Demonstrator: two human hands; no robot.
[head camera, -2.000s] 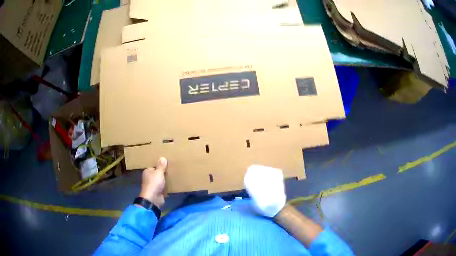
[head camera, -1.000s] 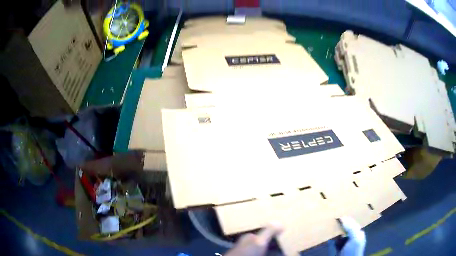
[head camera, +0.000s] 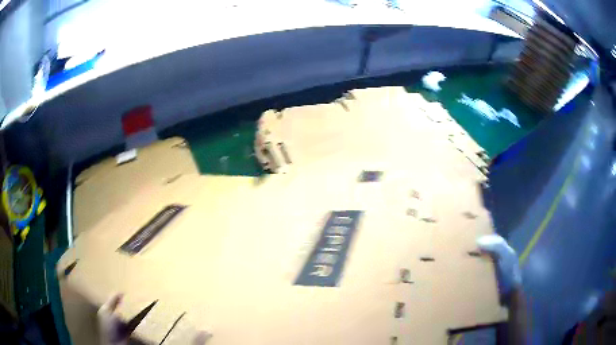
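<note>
A large brown box blank (head camera: 270, 236) with a dark printed panel and a row of small slots spans the middle, turned sideways and blurred by motion. My left hand (head camera: 111, 322), bare and cut off by the bottom edge, is at its lower left edge, fingers on the board. My right hand (head camera: 500, 256), in a white glove, grips its right edge. The blank overlaps the loose blank pile (head camera: 128, 168) at left and the near side of the stacked blanks (head camera: 351, 128) behind. Whether it touches the stack cannot be told.
Green bench top (head camera: 226, 149) shows between the piles, with white scraps at its far right. A yellow-and-blue round item (head camera: 20, 195) is at far left. A grey partition runs behind. Blue-grey floor with a yellow line (head camera: 550, 215) lies right, a tall brown stack (head camera: 540, 64) beyond.
The view has swung right and up. The held blank has moved from above the loose pile towards the stacked blanks and turned, its slotted edge now at the right. Both hands have moved apart along it.
</note>
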